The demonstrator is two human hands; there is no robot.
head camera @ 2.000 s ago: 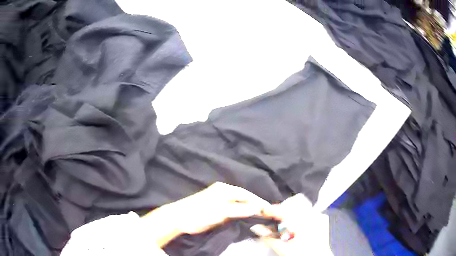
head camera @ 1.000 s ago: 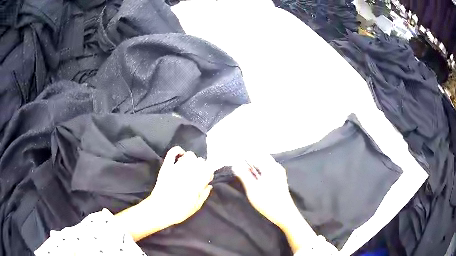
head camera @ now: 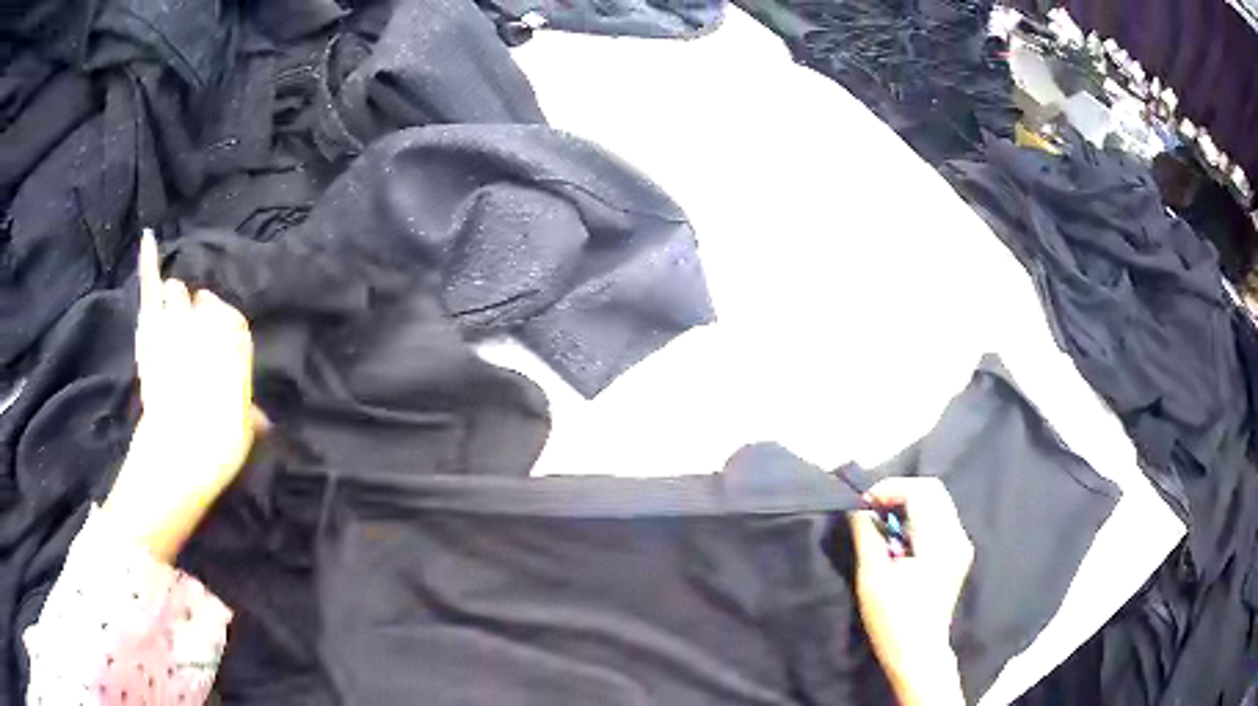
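Dark plain trousers (head camera: 593,607) lie across the near part of the white tabletop. Their waistband (head camera: 607,495) runs straight from left to right. My right hand (head camera: 913,552) pinches the waistband's right end and holds thread snips (head camera: 895,530), of which a small blue and reddish bit shows. My left hand (head camera: 196,366) is over dark cloth at the left, index finger pointing up and other fingers curled; whether it grips cloth cannot be told. A flat dark trouser leg (head camera: 1021,510) with a straight hem lies beyond my right hand.
Speckled dark garments (head camera: 455,207) are heaped at the left and upper left. The white tabletop (head camera: 814,248) shows in the middle. A pile of plain dark garments (head camera: 1104,262) hangs along its right edge. Pale and dark items (head camera: 1090,104) stand at the upper right.
My hands, together at the trousers a second ago, have moved apart, the left to the far left and the right to the right. The waistband now lies stretched out between them.
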